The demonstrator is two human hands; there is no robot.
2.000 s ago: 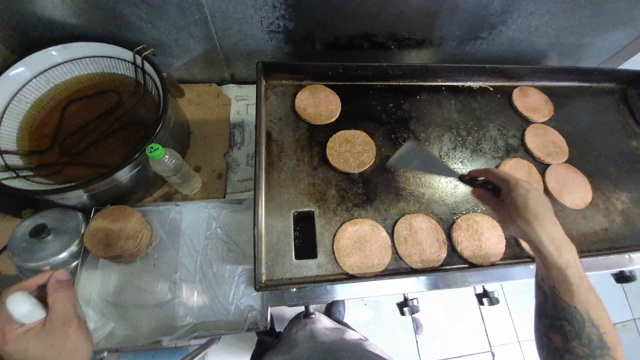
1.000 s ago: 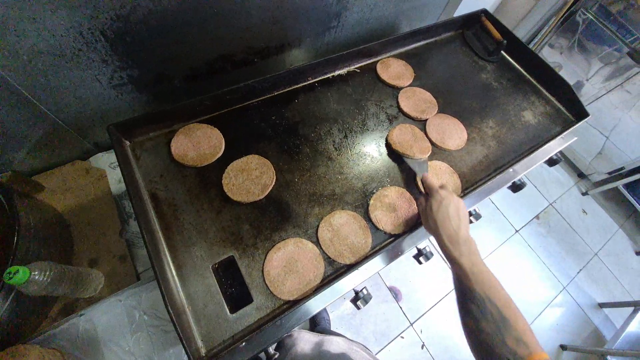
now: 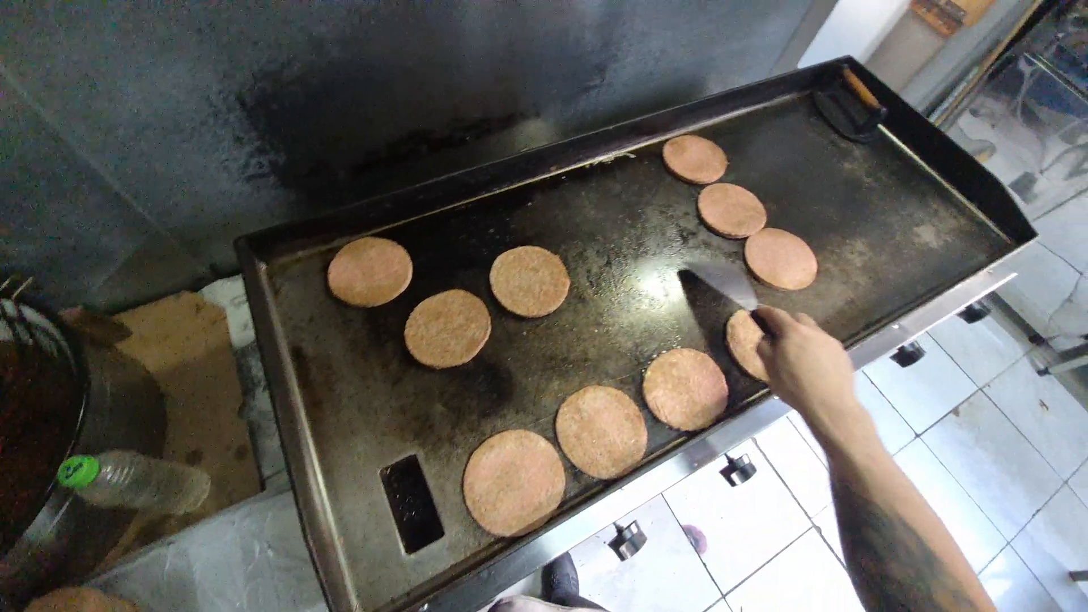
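My right hand grips the dark handle of a metal spatula, its blade tilted above the flat-top griddle. Below the blade, one round patty is partly hidden by my hand. A patty lies just beyond the blade, and two more run toward the back edge. Along the front edge lie several patties. To the left, a patty sits apart, with another beside it and one farther left. My left hand is out of view.
A burger press with a wooden handle rests in the griddle's back right corner. The griddle has a rectangular opening at front left. On the left are a green-capped bottle and a large metal pot. Knobs line the front.
A patty that lay in the right-hand group, with the spatula at it one second ago, now lies left of centre near the other two. The spatula is free of it. My left hand has left the view.
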